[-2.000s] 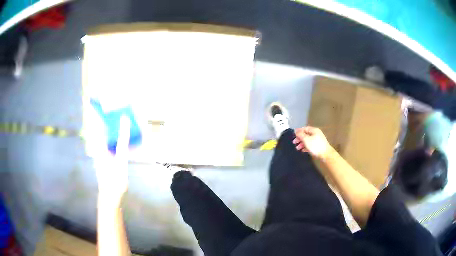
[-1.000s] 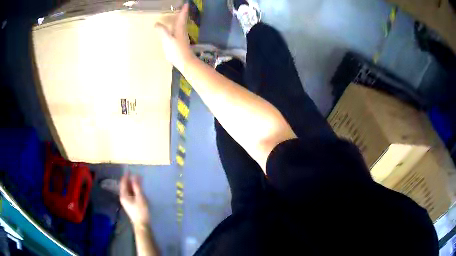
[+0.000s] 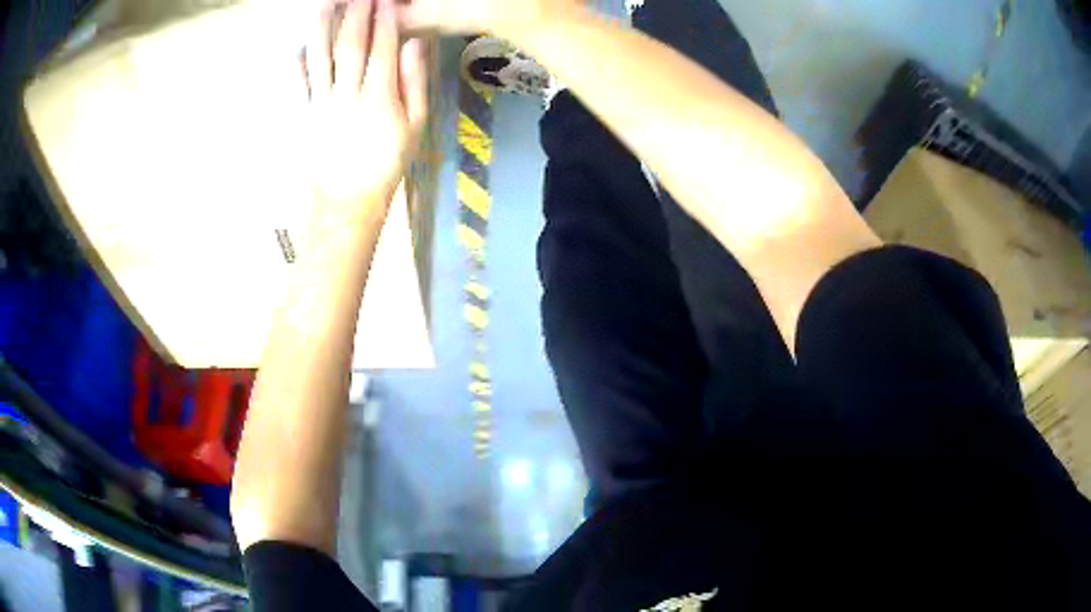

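A large brown carton [image 3: 180, 203], its top overexposed, fills the upper left of the view, with a small dark printed block on it. My left hand [image 3: 365, 120] lies over the carton's top near its right edge, fingers apart, and holds nothing that I can see. My right hand [image 3: 449, 14] is at the top edge of the picture by the carton's upper right corner. It is partly cut off and overexposed, and its fingers meet or pass behind my left fingertips. Whether it grips anything cannot be told.
A red plastic stool [image 3: 192, 418] stands below the carton at left. Yellow-and-black floor tape [image 3: 475, 197] runs beside the carton, near my shoe [image 3: 509, 68]. Another brown carton [image 3: 981, 233] lies at right by a dark pallet [image 3: 921, 120]. A curved bench edge [image 3: 120, 544] is at lower left.
My left hand has moved from beside the carton's lower edge onto its top. My right hand has shifted up to the picture's edge. The carton sits higher and further left in view.
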